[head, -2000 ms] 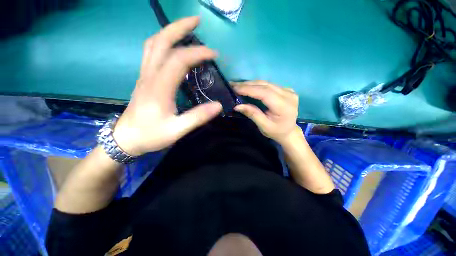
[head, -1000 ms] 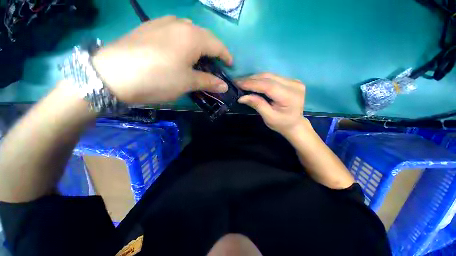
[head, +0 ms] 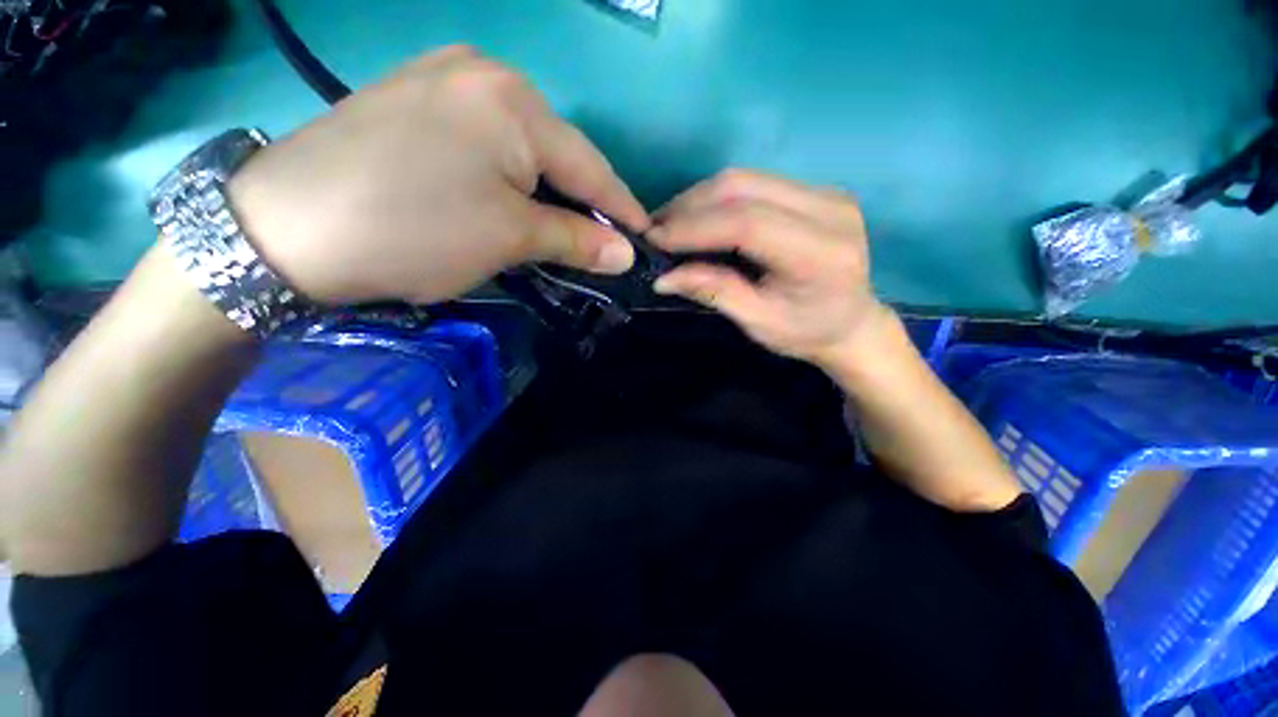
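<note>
A black housing with wired unit point(head: 568, 297) is held at the bench's front edge, between my two hands and mostly hidden by them. A few thin pale wires show in its open side. My left hand point(head: 435, 189), with a metal watch at the wrist, grips its left part with thumb and fingers. My right hand point(head: 778, 266) pinches its right end between thumb and fingertips. A thick black power cord point(head: 299, 53) runs from behind my left hand to the upper left.
The bench has a green mat point(head: 897, 105). A silvery wrapped cord end point(head: 1093, 256) with a yellow tie lies at the right, black cord beyond it. Dark units with wires are heaped upper left. Blue crates point(head: 379, 406) with brown cardboard stand below, left and right.
My left hand was raised with fingers spread over the housing; it has come down and closed on its left part. My right hand has stayed at the right end. The view has shifted slightly.
</note>
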